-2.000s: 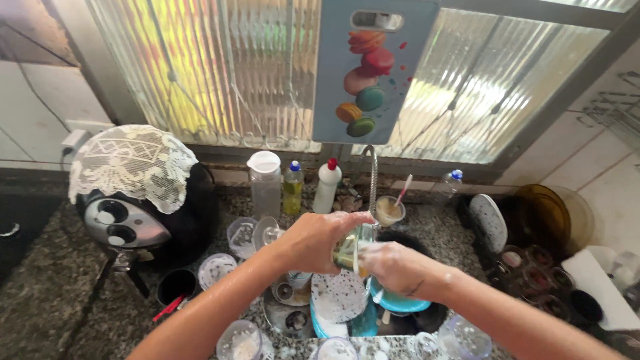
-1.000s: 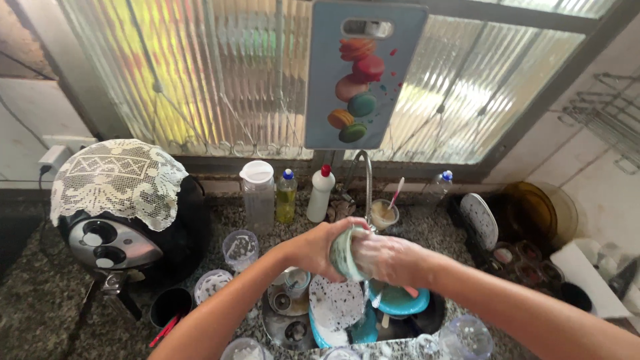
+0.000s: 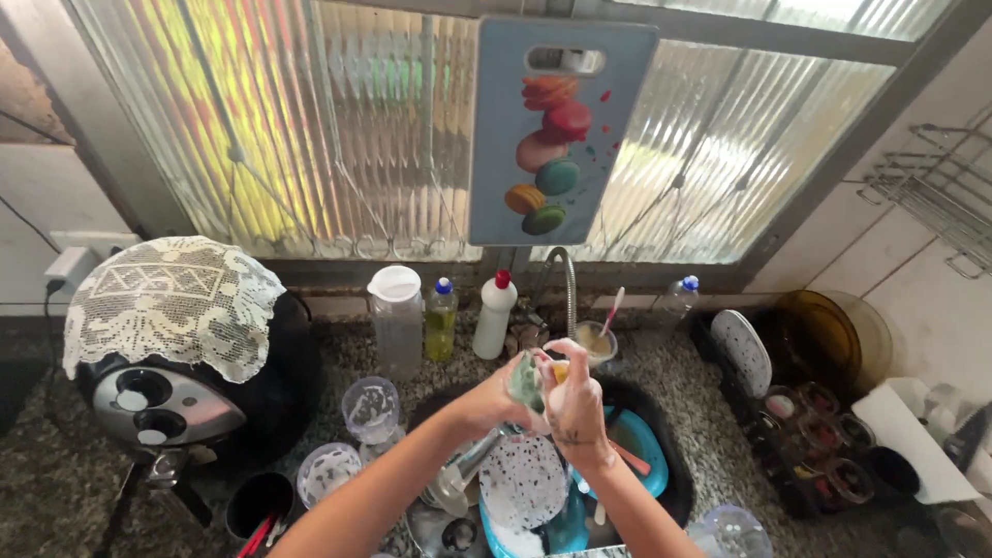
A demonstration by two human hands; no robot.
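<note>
Above the sink, my left hand (image 3: 496,399) grips a greenish clear glass (image 3: 527,381) covered in suds. Against the glass's right side, my soapy right hand (image 3: 575,395) is closed around a yellow sponge (image 3: 559,373), only a bit of which shows. Below them a speckled plate (image 3: 523,480) leans in a blue basin (image 3: 570,527) within the sink. A second blue bowl (image 3: 647,449) with a reddish utensil (image 3: 629,457) lies to the right. The curved faucet (image 3: 572,287) rises just behind my hands.
Behind the sink stand a lidded pitcher (image 3: 397,325), a yellow-green detergent bottle (image 3: 440,322) and a white bottle (image 3: 494,318). An air fryer (image 3: 178,403) is at left, near soapy plastic cups (image 3: 370,411). At right is a black dish rack (image 3: 763,434); a cutting board (image 3: 562,132) hangs above.
The glass is turned differently between my hands. My right hand now rests at its right side with fingers raised, and the yellow sponge shows.
</note>
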